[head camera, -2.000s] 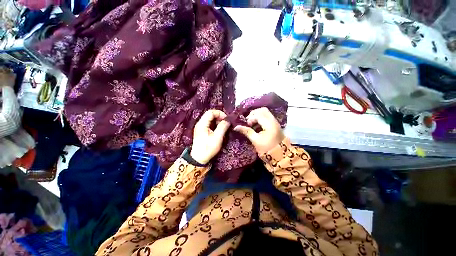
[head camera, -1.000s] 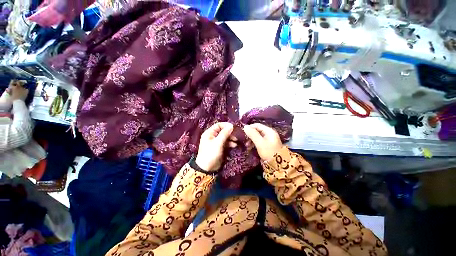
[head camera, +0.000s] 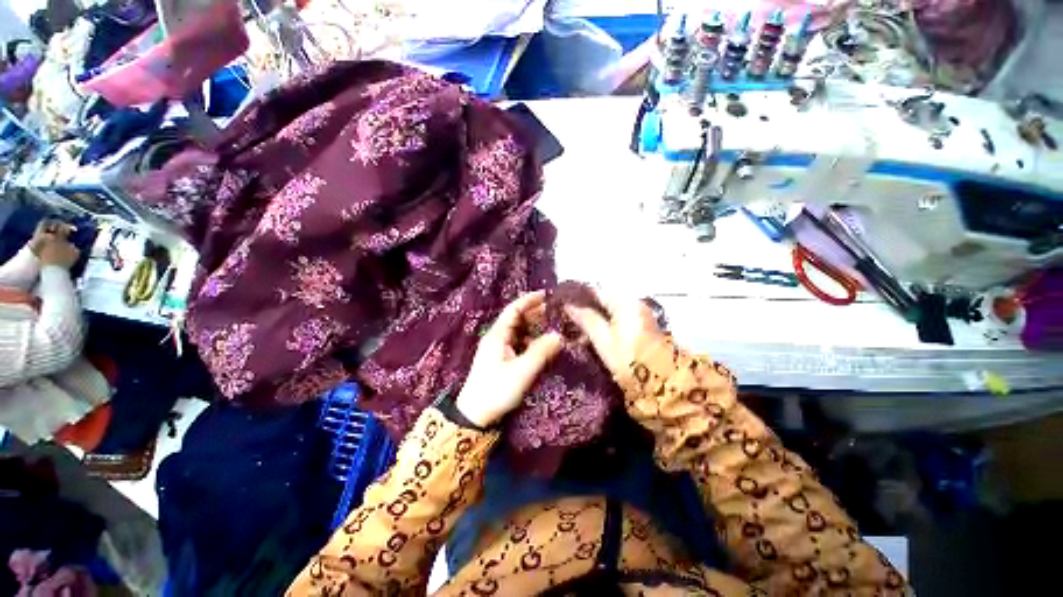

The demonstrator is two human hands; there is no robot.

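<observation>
A dark maroon fabric with pale pink-purple flowers (head camera: 332, 233) lies in a large heap on the table's left part and runs down to my hands. My left hand (head camera: 505, 359) pinches it from the left, thumb and fingertips at a small bunched part. My right hand (head camera: 620, 332) holds the same bunched part from the right, its fingers bent over the fabric. The fabric hangs below both hands towards my lap. The fingertips are partly hidden by the folds, and no tool shows in either hand.
A white and blue sewing machine (head camera: 839, 152) stands at the right, with thread spools (head camera: 758, 49) behind it. Thread snips (head camera: 755, 275) and red-handled scissors (head camera: 825, 278) lie before it. A blue crate (head camera: 353, 437) is below left. Another person's sleeve (head camera: 47, 321) shows at far left.
The view has tilted up, showing more spools and the table's back. My right hand has turned over the bunched fabric, and the fabric end that lay to its right is now mostly hidden.
</observation>
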